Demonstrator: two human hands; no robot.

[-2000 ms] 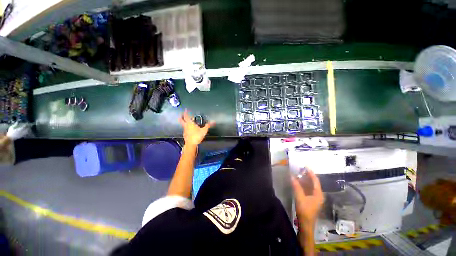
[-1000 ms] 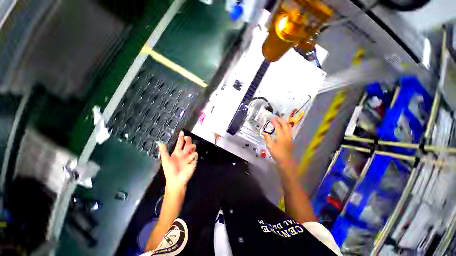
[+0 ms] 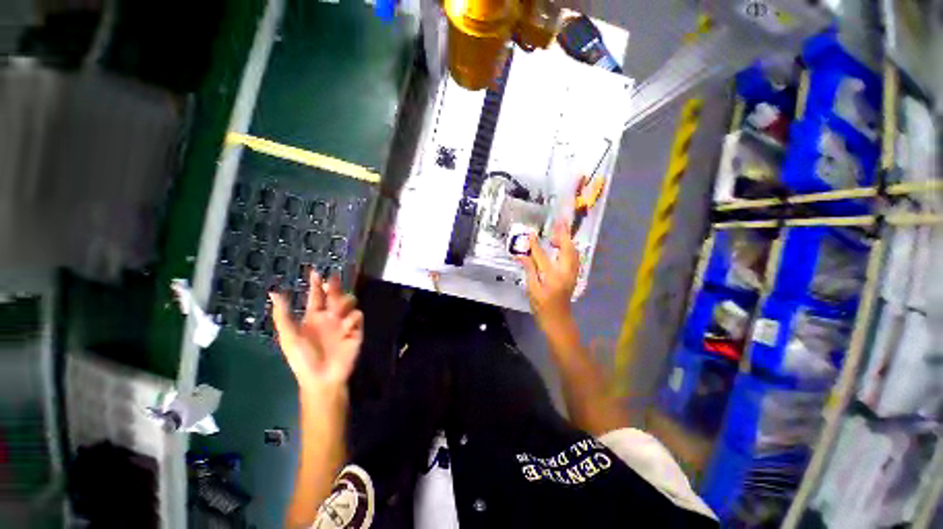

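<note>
My right hand (image 3: pixel 551 271) is over the white machine base, with thumb and fingers at a small square watch-like unit (image 3: pixel 519 244) with a dark edge. The unit is at the metallic fixture (image 3: pixel 509 212); whether it rests in the fixture or is held above it is not clear. My left hand (image 3: pixel 323 336) is raised, palm up and fingers apart, beside the plastic blister tray (image 3: pixel 279 243) on the green bench. It holds nothing that I can see.
An orange-handled tool (image 3: pixel 588 193) lies right of the fixture. A yellow-orange machine part (image 3: pixel 478 41) stands at the top. A yellow strip (image 3: pixel 303 156) crosses the bench. One small square unit (image 3: pixel 275 436) and dark bundles (image 3: pixel 219 484) lie lower left. Blue bins (image 3: pixel 822 170) stand right.
My body has turned right, from the bench to the machine base. My left hand has left the small unit on the bench. My right hand has come to the fixture.
</note>
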